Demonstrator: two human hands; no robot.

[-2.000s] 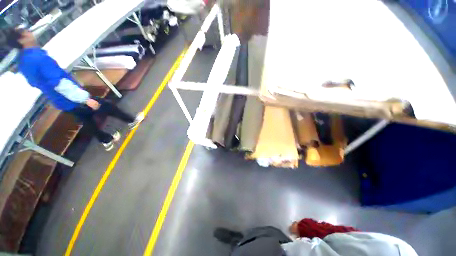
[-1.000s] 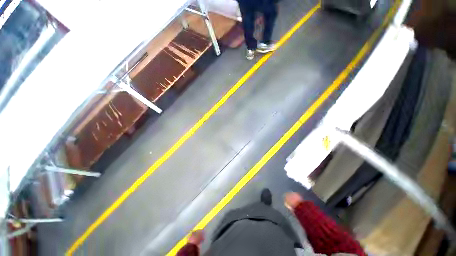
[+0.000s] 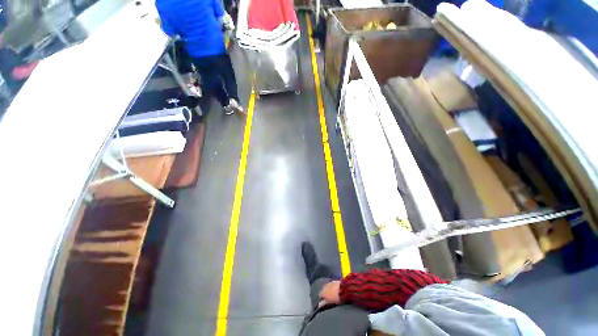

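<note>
My right hand [image 3: 330, 293] is low in the picture, small and blurred, beside my dark trouser leg, below a red-and-black knit sleeve. I see nothing in it, but its fingers cannot be made out. My left hand is not in view. Nearest in front on the right, a long white roll [image 3: 377, 164] lies in a white metal frame [image 3: 397, 147], with brown and grey rolls [image 3: 452, 164] beside it.
Yellow lines edge the grey aisle [image 3: 272, 197]. A steel trolley [image 3: 277, 65] carries red and white material ahead. A person in blue [image 3: 195, 29] stands left of it. A brown bin [image 3: 387, 42] stands right. Long white tables [image 3: 79, 111] run left, with brown stacks [image 3: 105, 256] underneath.
The view has swung to face along the aisle. The trolley and bin now show ahead. My left hand has left the picture; my right hand is now against my leg.
</note>
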